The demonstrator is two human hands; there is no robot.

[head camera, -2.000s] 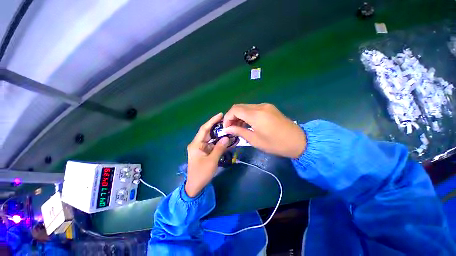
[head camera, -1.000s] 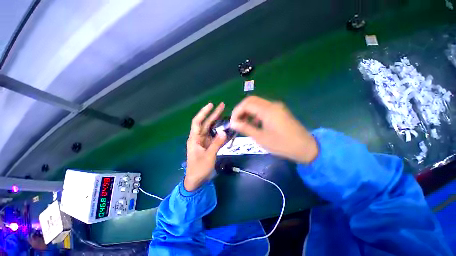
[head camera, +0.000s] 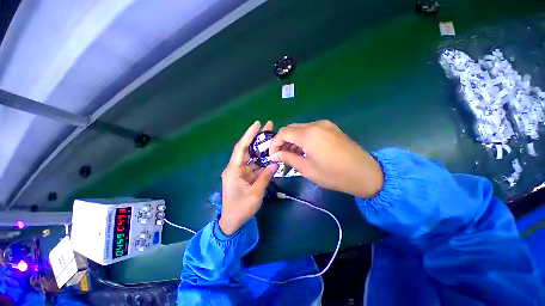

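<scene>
My left hand (head camera: 242, 185) holds a round circuit board assembly (head camera: 262, 143) between thumb and fingers, above the green bench. The black disc shows a white patch on its face. My right hand (head camera: 328, 155) is at the disc's right edge, with thumb and index finger pinched together against it. Whether a small pad is between those fingertips is too small to tell. A white adhesive pad sheet (head camera: 290, 173) lies below, mostly hidden by my hands. A white cable (head camera: 334, 222) curves from a pale plug beside my left hand over the bench's front edge.
Board assemblies (head camera: 284, 67) with silver-white squares (head camera: 288, 91) lie farther back on the bench (head camera: 358, 107). A heap of small white parts (head camera: 490, 95) lies on clear plastic at right. A power supply (head camera: 98, 230) stands at left. More discs line the far left.
My right hand was blurred and away from the disc a second ago; now its fingertips are back at it. The pad sheet is more covered. The view has shifted slightly.
</scene>
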